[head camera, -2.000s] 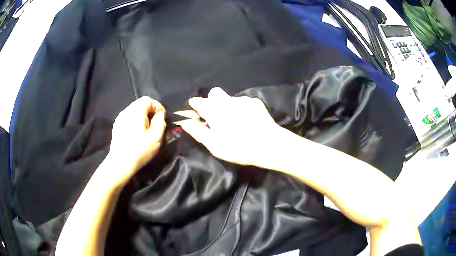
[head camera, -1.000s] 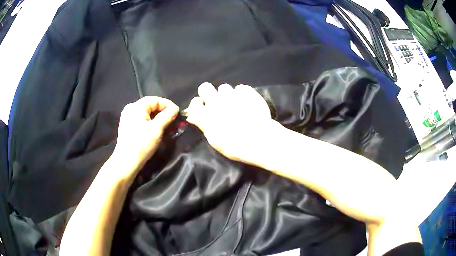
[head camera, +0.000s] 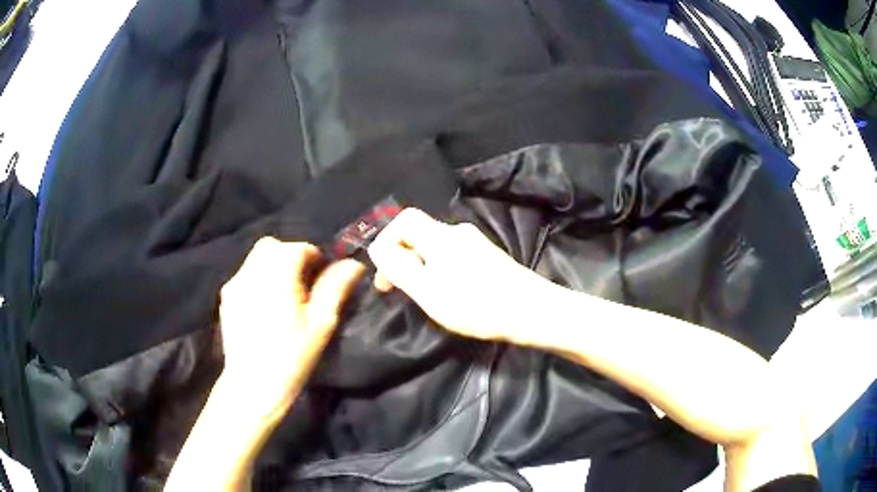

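Observation:
A black jacket (head camera: 404,106) lies spread in front of me, with shiny black lining (head camera: 587,240) exposed on the near and right side. A dark neck label with red (head camera: 363,229) shows at the inside collar, between my hands. My left hand (head camera: 274,317) grips the jacket cloth just below and left of the label, its thumb toward the label. My right hand (head camera: 447,274) is closed at the label's right end. The thread snips seen in it earlier are hidden now. Their blades do not show.
Bright blue cloth (head camera: 642,29) shows under the jacket. On the white table at the right lie black straps (head camera: 736,72), a white keypad device (head camera: 817,106) and a metal flask (head camera: 851,283). Green cloth (head camera: 846,58) is at the upper right.
The snips' blades showed between my hands two seconds ago and are now hidden. Both hands have moved down, the right one slightly rightward. The neck label is now uncovered, and the lining has shifted.

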